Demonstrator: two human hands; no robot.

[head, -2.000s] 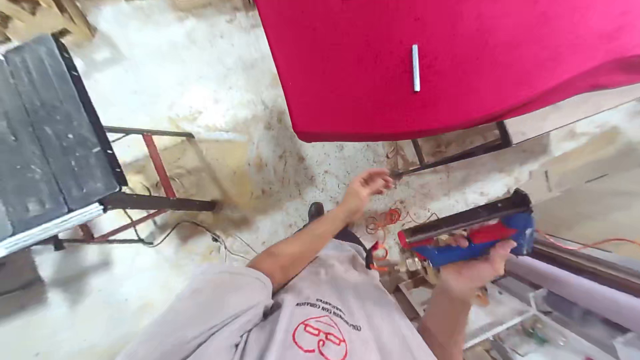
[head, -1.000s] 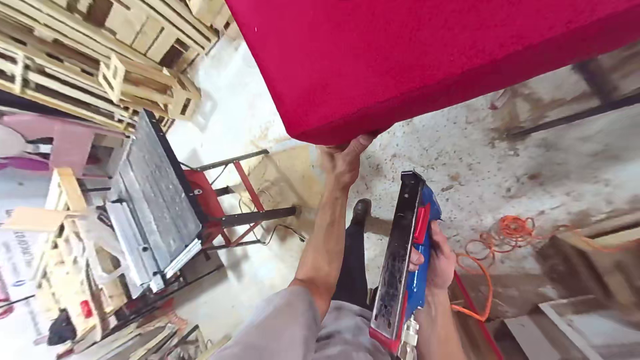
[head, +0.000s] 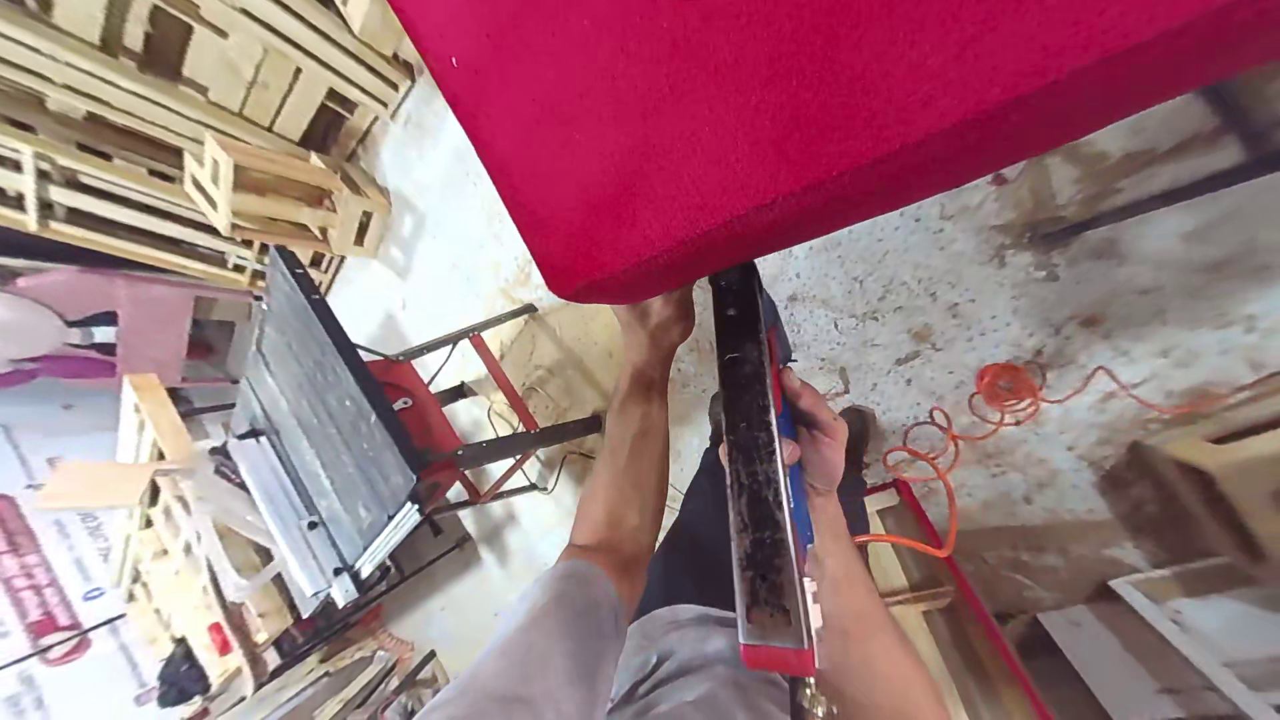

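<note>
Red fabric covers a large padded panel (head: 760, 130) across the top of the view. My left hand (head: 660, 322) is at the panel's lower edge near its corner, with the fingers hidden beneath it. In my right hand (head: 812, 430) is a pneumatic stapler (head: 762, 480), blue and red with a long black magazine; its front end is at the panel's lower edge. Whether it touches the fabric cannot be told. A brass-coloured air fitting shows at the stapler's rear end.
A table saw (head: 330, 400) on a red and black stand is at left, below stacked wooden frames (head: 290, 190). An orange coiled air hose (head: 1008, 388) lies on the floor at right. Wooden frames and boards (head: 1130, 640) are at lower right.
My left hand, free of the panel two seconds ago, is now at its underside. The stapler has turned from roughly level to upright in view and moved up to the edge. The view has shifted and turned.
</note>
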